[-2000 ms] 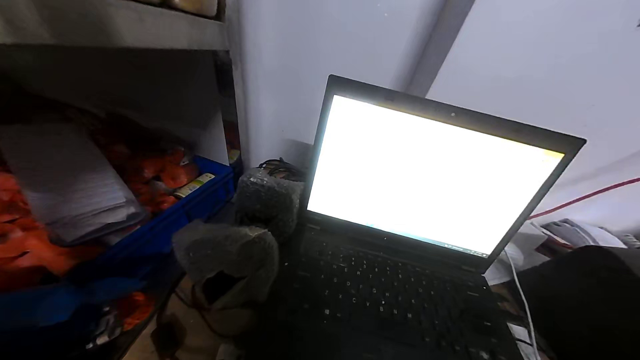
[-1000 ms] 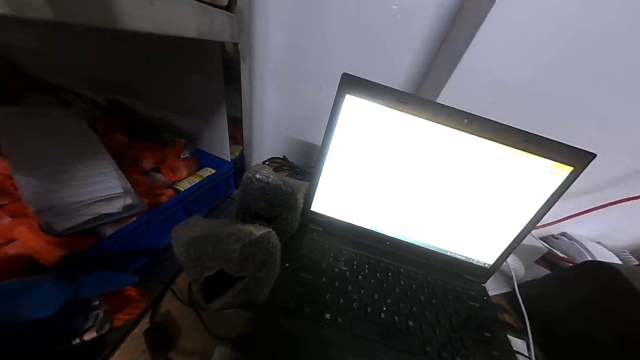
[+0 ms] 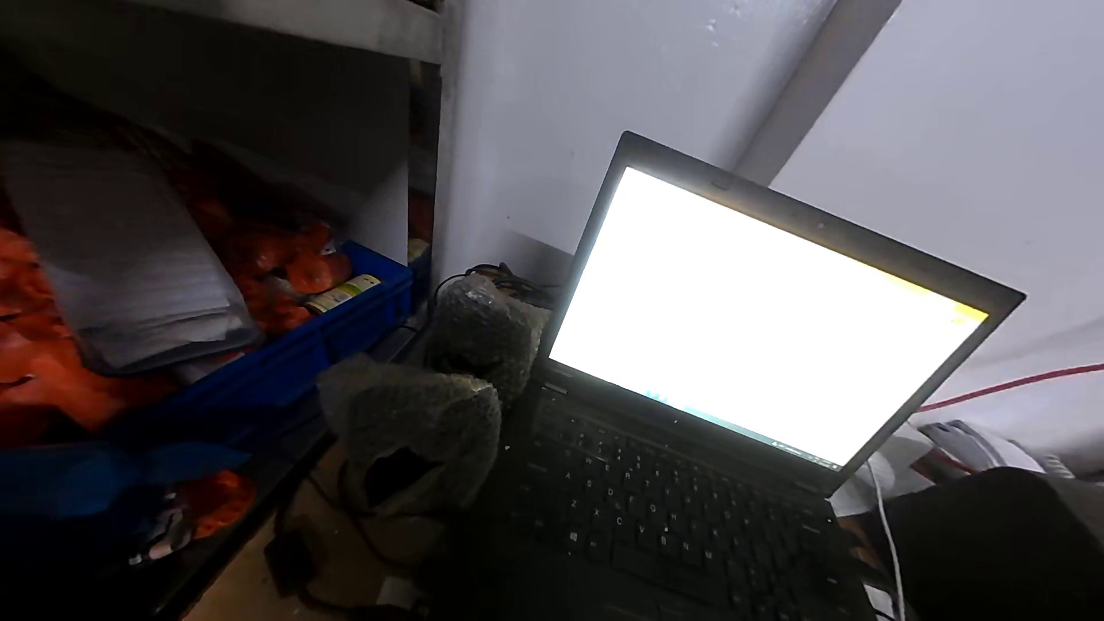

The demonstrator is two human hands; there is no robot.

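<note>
Neither my left hand nor my right hand shows in the head view. An open black laptop [image 3: 690, 509] fills the centre and right, its screen [image 3: 768, 319] glowing almost white. To the left of the laptop stand two objects in bubble wrap, a nearer one [image 3: 431, 431] with a dark opening and a farther one [image 3: 487, 332]. Black cables lie around them.
A blue plastic crate [image 3: 302, 362] at left holds orange bags and a stack of white sheets [image 3: 129, 250] in a clear sleeve. A grey shelf edge [image 3: 345, 30] runs above. Right of the laptop are papers [image 3: 983, 444], a dark object [image 3: 992, 543] and a red cable [image 3: 1018, 381].
</note>
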